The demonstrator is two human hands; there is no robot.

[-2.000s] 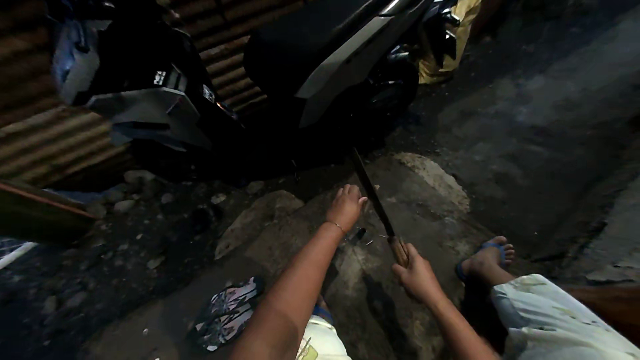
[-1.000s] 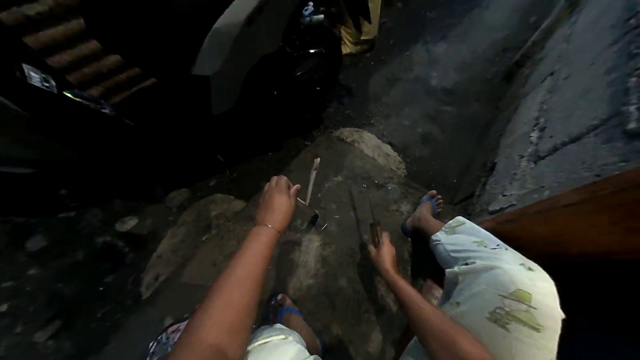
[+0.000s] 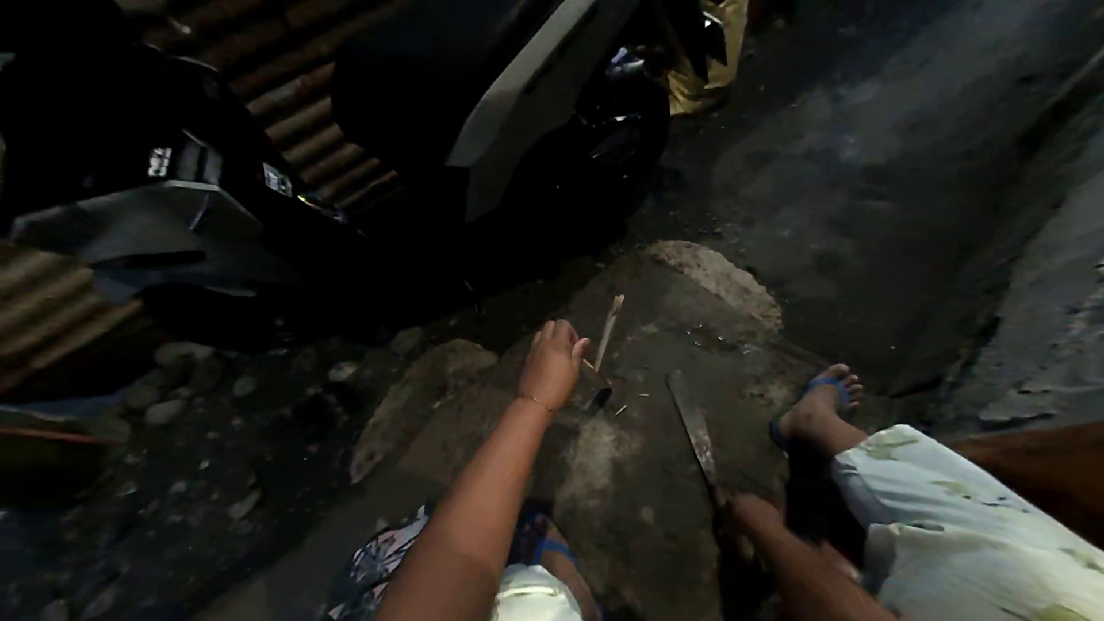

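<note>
My right hand (image 3: 752,522) is closed around the handle of a machete, whose long dark blade (image 3: 693,427) points up and away over the ground. My left hand (image 3: 555,360) has its fingers bent close together above the stone slab (image 3: 595,466). A thin stick shows at its fingertips; whether it is gripped is not clear. Just right of that hand, a pale split piece of wood (image 3: 611,332) stands at a slant. A small dark object (image 3: 601,397) and small slivers lie below it.
A motor scooter (image 3: 517,103) is parked ahead, before corrugated metal sheets (image 3: 319,112). A yellow sack (image 3: 709,78) is behind its wheel. Loose stones (image 3: 164,411) lie at left. My sandalled foot (image 3: 824,405) rests at right, near a concrete edge (image 3: 1035,345).
The machete blade, raised toward the scooter two seconds ago, is now lower and to the right, apart from my left hand. The pale wood piece has come into sight. The view has shifted.
</note>
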